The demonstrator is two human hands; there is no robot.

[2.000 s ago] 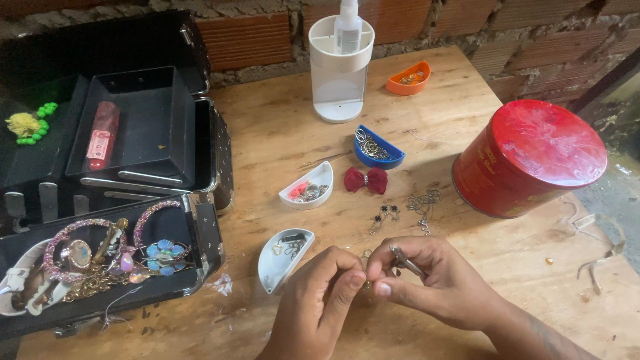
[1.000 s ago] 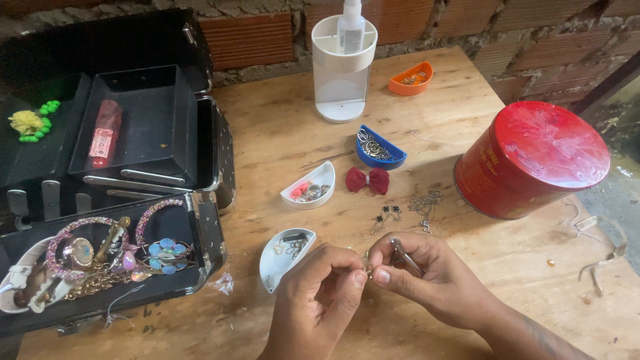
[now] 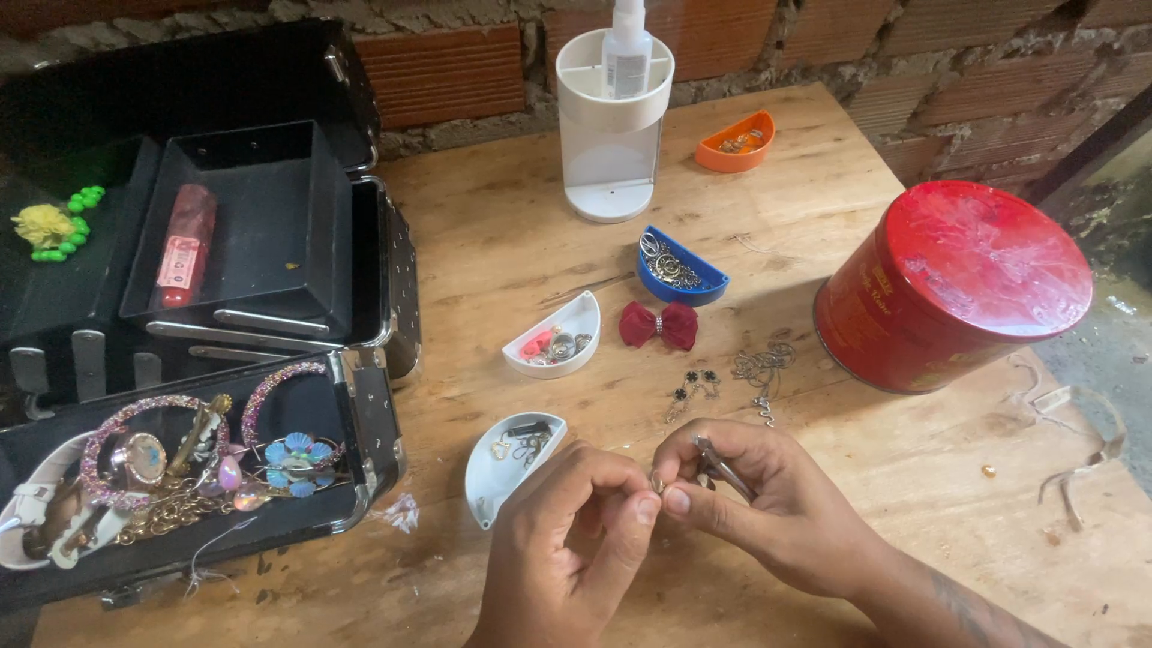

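My left hand (image 3: 585, 531) and my right hand (image 3: 765, 513) meet fingertip to fingertip over the wooden table. Between them they pinch a tiny gold-coloured piece (image 3: 658, 484), too small to identify. My right hand also holds a small metal tool (image 3: 724, 468) tucked in its fingers, perhaps tweezers or pliers. Just left of my left hand lies a pale half-round dish (image 3: 481, 477) with small metal pieces. Beyond my hands are a bracelet with dark charms (image 3: 691, 387), a tangled silver chain (image 3: 765, 364) and a dark red bow (image 3: 659, 326).
A black case (image 3: 382, 423) with jewellery stands open at left. Half-round dishes, white (image 3: 562, 364), blue (image 3: 679, 292) and orange (image 3: 729, 162), hold small pieces. A white holder (image 3: 615, 117) with a spray bottle (image 3: 627, 58) stands at the back. A red tin (image 3: 909, 306) and beige strap (image 3: 1071, 396) are right.
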